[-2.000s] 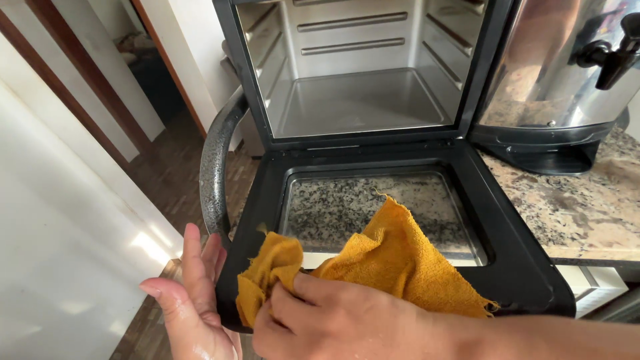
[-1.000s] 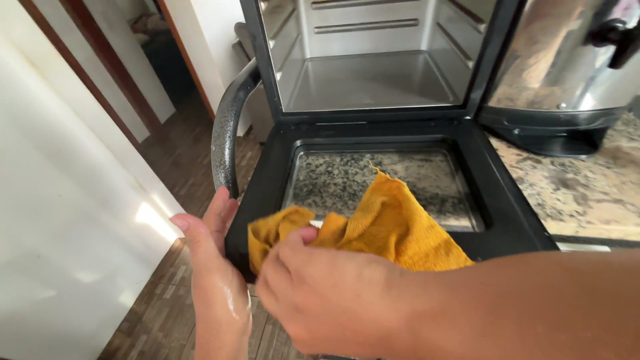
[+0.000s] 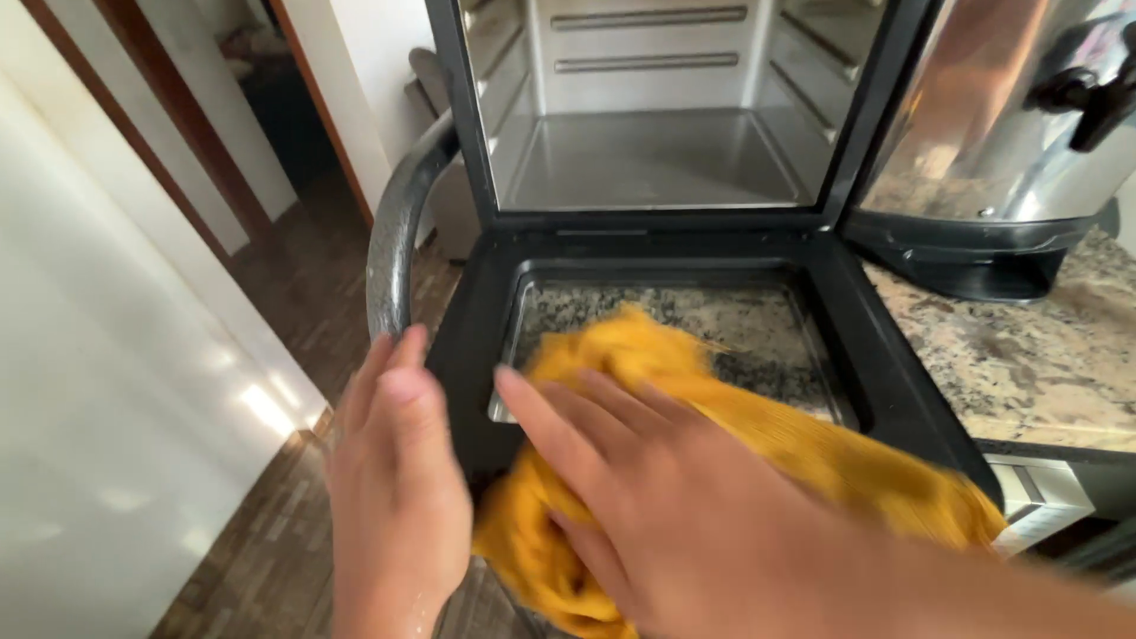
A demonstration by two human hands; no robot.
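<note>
An oven door with a black frame (image 3: pixel 896 355) lies folded down before the open metal oven cavity (image 3: pixel 657 155). Granite shows through its glass window (image 3: pixel 763 328). My right hand (image 3: pixel 648 470) is spread over a yellow-orange cloth (image 3: pixel 763 426), pressing it on the door's window and front edge; both are blurred by motion. Some of the cloth hangs over the near edge. Whether the fingers grip it is partly hidden. My left hand (image 3: pixel 399 479) is upright at the door's left edge, below the curved dark handle (image 3: pixel 390 240), and holds no loose thing.
A shiny metal urn with a black tap (image 3: pixel 1078 98) stands on the granite counter (image 3: pixel 1021 355) at the right. A white panel (image 3: pixel 115 355) fills the left side, with wood-look floor (image 3: pixel 293 293) beyond it. A white drawer or appliance corner (image 3: pixel 1038 497) shows under the counter.
My right hand has gone from bunching the cloth at the door's front edge to lying flatter over it, and the cloth has shifted farther onto the window. The left hand stays at the door's left edge.
</note>
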